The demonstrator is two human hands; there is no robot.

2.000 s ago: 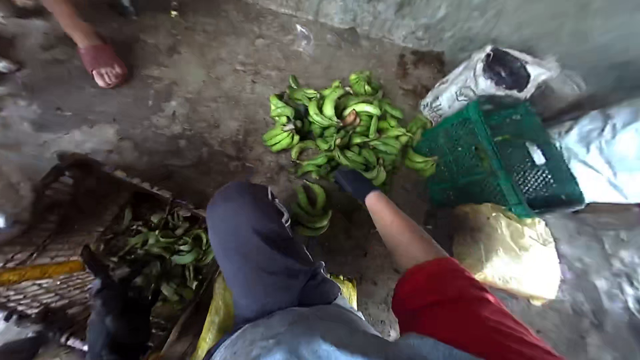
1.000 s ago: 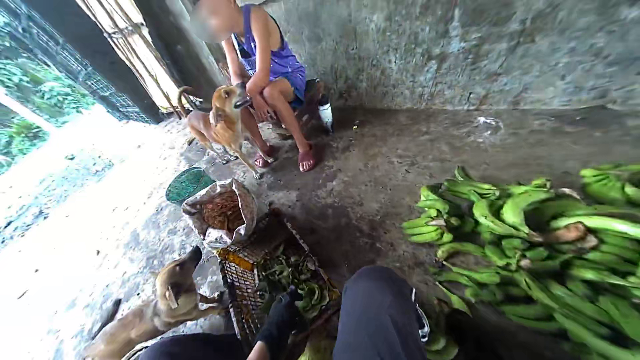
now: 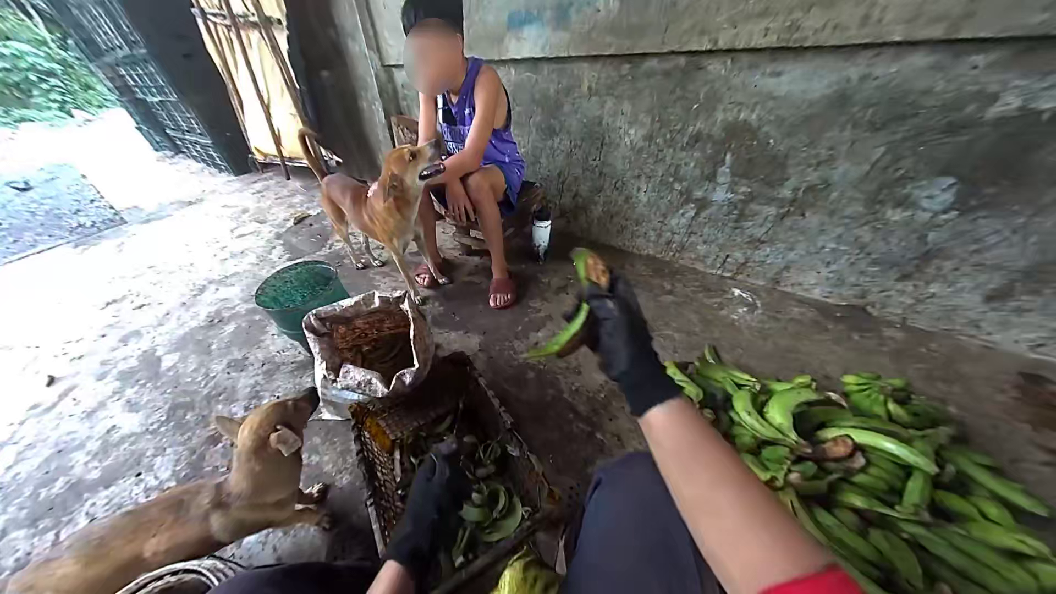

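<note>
My right hand [image 3: 620, 337], in a black glove, is raised at the centre and closed around a small cluster of green bananas [image 3: 569, 334] with a brownish stem end. Below and to the left, my left hand [image 3: 433, 499], also black-gloved, is over a woven crate [image 3: 474, 388]; its fingers are blurred and I cannot tell whether they hold anything. Green peels or banana pieces [image 3: 499, 516] lie in the crate beside it. A large heap of green bananas [image 3: 883, 462] lies on the concrete floor at the right, beyond my right forearm.
An open sack [image 3: 371, 342] with brown stringy material and a green bucket [image 3: 301, 293] stand behind the crate. A tan dog [image 3: 256, 487] is at the left; another brown dog [image 3: 384, 202] stands by a seated person [image 3: 483, 140]. A concrete wall [image 3: 784, 165] runs behind.
My right hand, at the heap two seconds ago, is now raised with a banana cluster in it. The view has swung left from the heap toward the crate and dogs.
</note>
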